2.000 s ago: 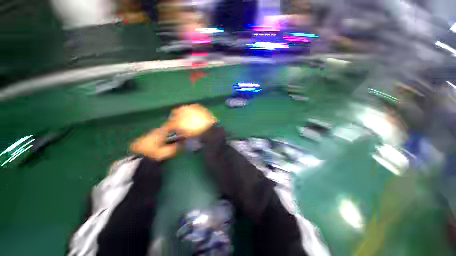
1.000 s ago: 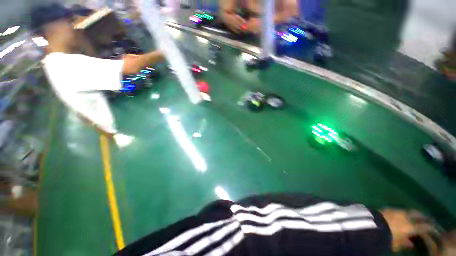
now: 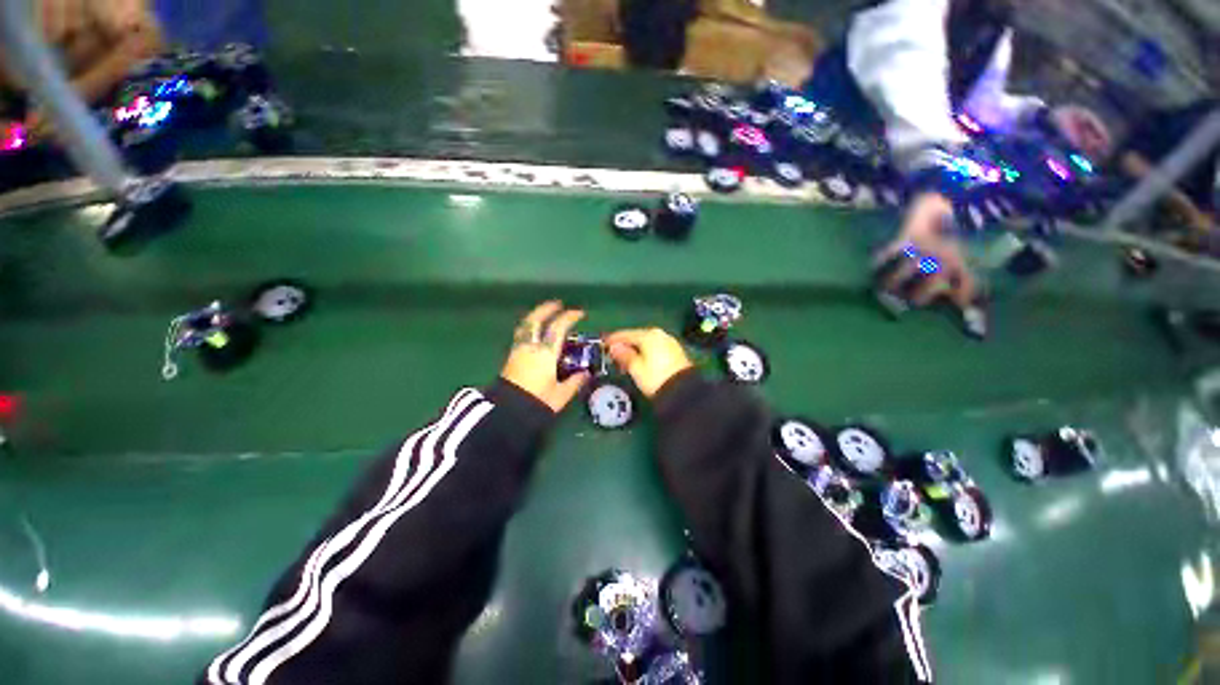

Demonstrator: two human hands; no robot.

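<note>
My left hand [image 3: 541,355] grips a small wheeled toy unit [image 3: 581,357] from its left side, over the green belt. The unit's pale-hubbed wheel [image 3: 610,404] hangs on the near side, towards me. My right hand [image 3: 649,359] is at the unit's right side, fingertips pinched together close to its top; a thin pale strand shows between the hands. Whether the right fingers hold the strand is too small to tell. The unit's lights look off, and its body is partly hidden by the fingers.
Waiting units [image 3: 904,506] lie right of my right forearm, others [image 3: 624,609] between my forearms. Single units lie left [image 3: 225,335] and just right of my hands [image 3: 717,315]. Beyond the pale rail [image 3: 401,170] are piled, glowing units [image 3: 776,127]. Another person's hand [image 3: 927,261] holds a lit unit.
The view has swung back from the side to the belt in front. Both hands now show around a unit; one second ago only a sleeve and a blurred hand at the lower right edge showed.
</note>
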